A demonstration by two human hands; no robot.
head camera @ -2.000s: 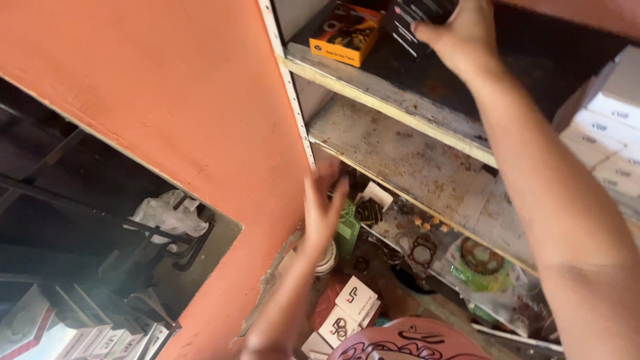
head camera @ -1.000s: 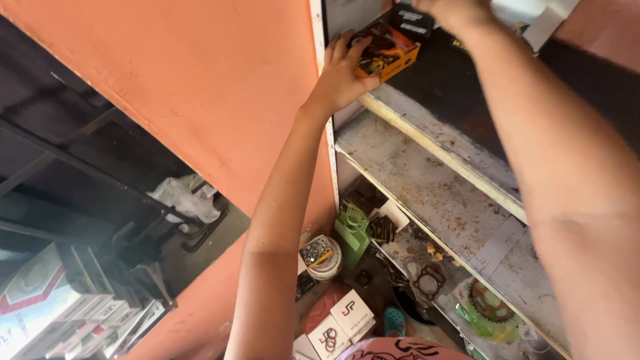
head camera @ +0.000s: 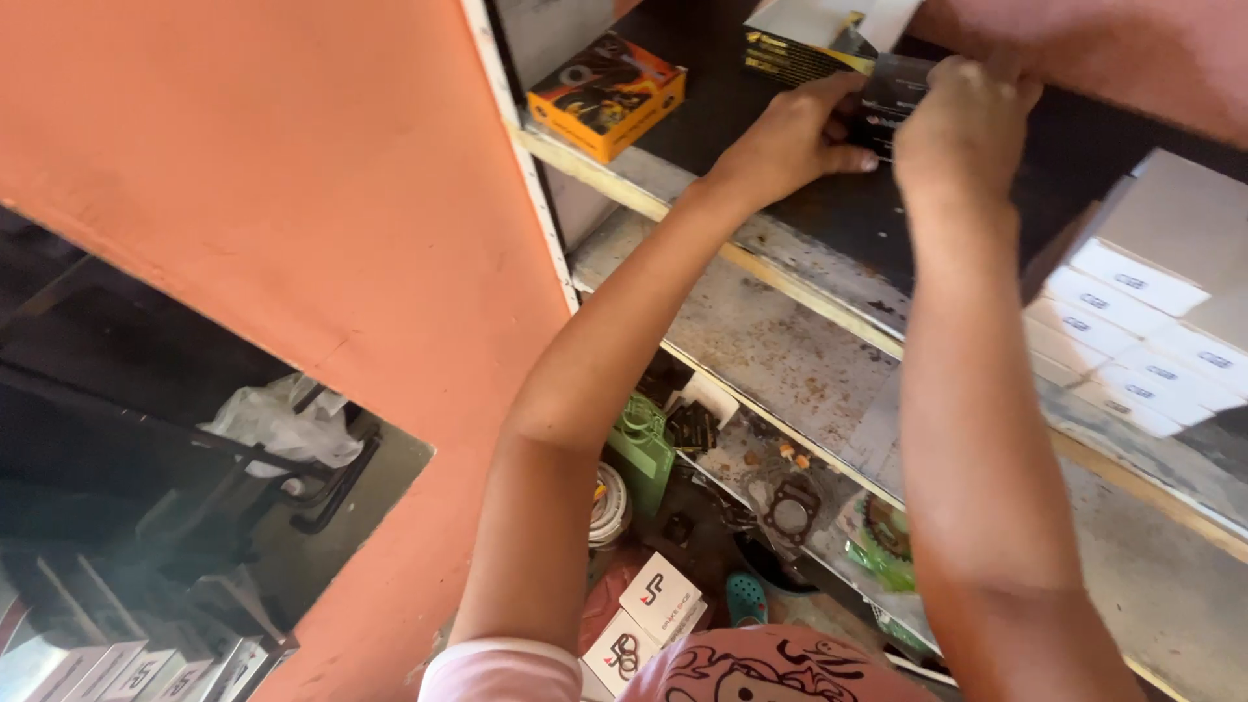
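On the upper shelf, my left hand [head camera: 795,141] and my right hand [head camera: 965,132] are both on a black printed box [head camera: 889,102], one at each side. The fingers of my right hand close over its right part and hide some of it. Just behind stands a yellow-and-black box [head camera: 804,54] with white flaps or card above it. An orange-and-black box [head camera: 609,96] lies at the shelf's left end, apart from both hands.
White boxes [head camera: 1141,312] are stacked at the right of the upper shelf [head camera: 838,244]. Lower down are a gasket [head camera: 792,509], a sprocket [head camera: 885,528], a green plastic item [head camera: 639,458] and white printed boxes [head camera: 660,597]. An orange wall [head camera: 292,195] borders the left.
My left hand has moved from the orange-and-black box to the black box, beside my right hand. The orange-and-black box stays at the shelf's left end.
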